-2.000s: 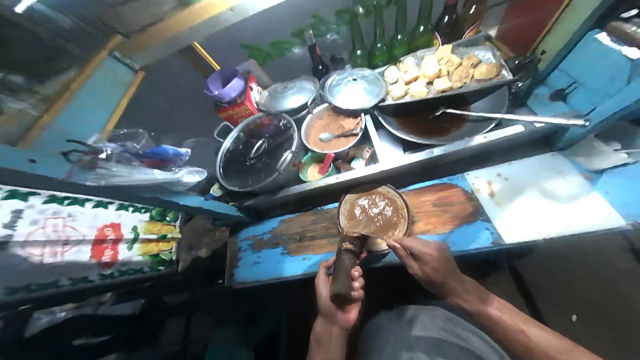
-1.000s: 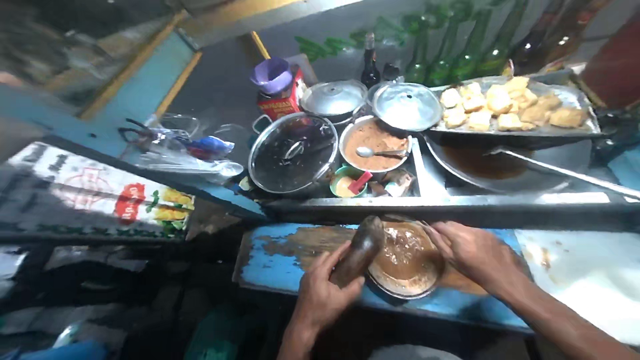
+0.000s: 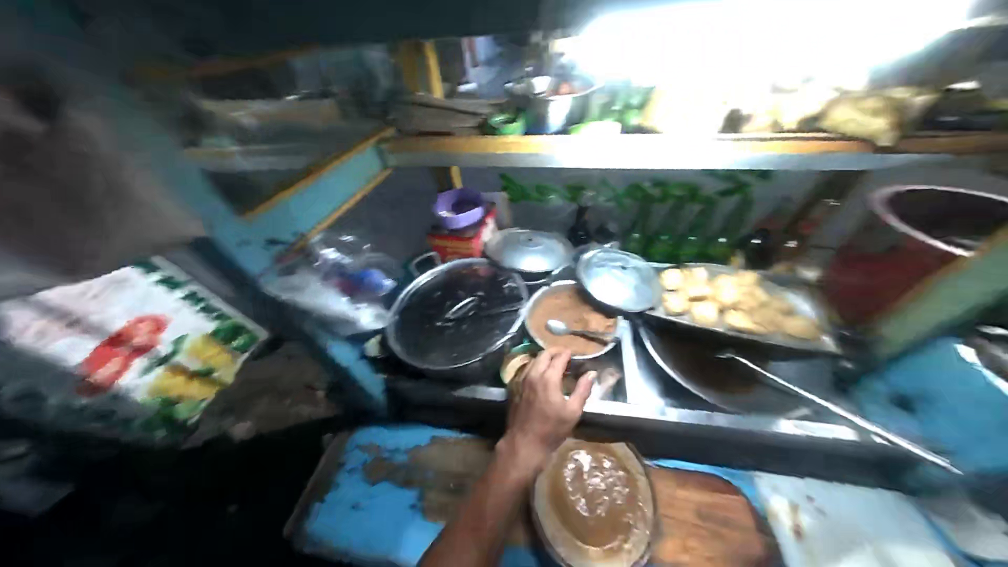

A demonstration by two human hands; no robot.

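My left hand (image 3: 549, 394) reaches forward over the metal counter edge, fingers spread, at the near rim of a bowl of brown paste (image 3: 561, 311) that has a metal spoon (image 3: 579, 331) lying in it. Its fingertips are close to a small green-rimmed cup (image 3: 516, 366); whether they touch anything there is unclear. Below the wrist, a round mortar of glossy brown sauce (image 3: 596, 504) stands on the worn blue bench. My right hand is out of view, and the pestle does not show.
A lidded pot (image 3: 457, 315) stands left of the bowl, with metal lids (image 3: 618, 279) behind. At right are a tray of fried pieces (image 3: 728, 303) and a wide pan (image 3: 701, 378) with a long ladle (image 3: 843, 409). A shelf (image 3: 669, 150) crosses above. A wooden board (image 3: 709, 520) lies beside the mortar.
My left hand, holding a dark pestle before, has let it go and moved forward to the bowl of paste. My right hand, earlier at the mortar, has left view. The view has tilted up.
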